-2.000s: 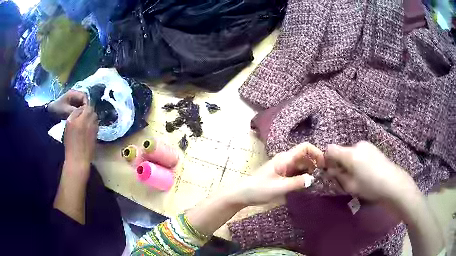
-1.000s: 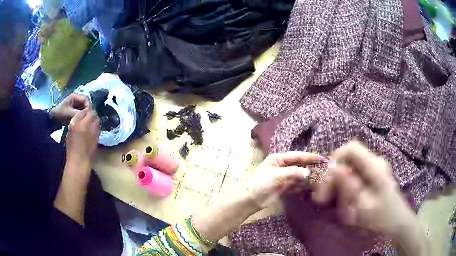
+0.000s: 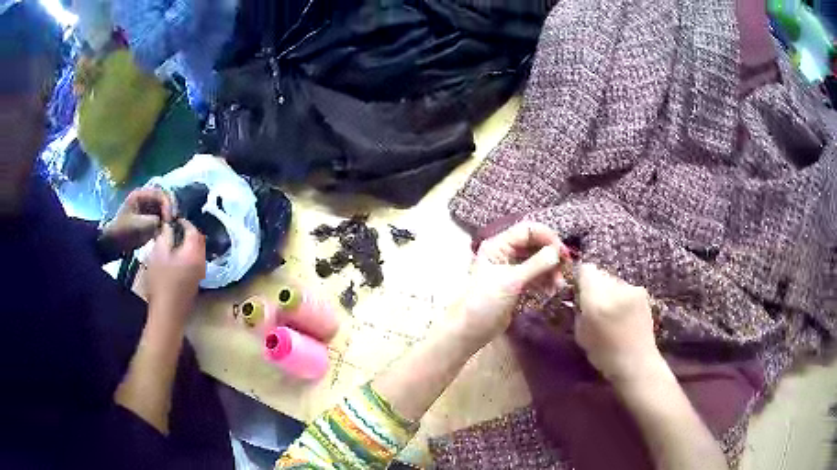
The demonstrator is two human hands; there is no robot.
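Observation:
The burgundy-grey tweed coat [image 3: 633, 119] lies over the right side of the table, with its smooth maroon lining [image 3: 587, 404] turned up below my hands. My left hand [image 3: 509, 285] pinches the tweed edge between thumb and fingers. My right hand [image 3: 615, 321] is closed at the same edge, its fingertips close to my left fingertips. A small dark red spot shows between the fingertips. Any needle or thread is too small to make out.
A pile of small dark pieces [image 3: 353, 250] lies mid-table. Left of it are a hot pink thread cone [image 3: 298, 355] and two paler ones [image 3: 312, 314]. Another person's hands [image 3: 170, 239] work by a white plastic bag [image 3: 240, 220]. Black garments [image 3: 376, 128] lie at the back.
My right hand has come down from its blurred, raised position to the tweed edge. My left hand has turned more upright. The raised cuff of tweed is now flatter, and the view has shifted slightly.

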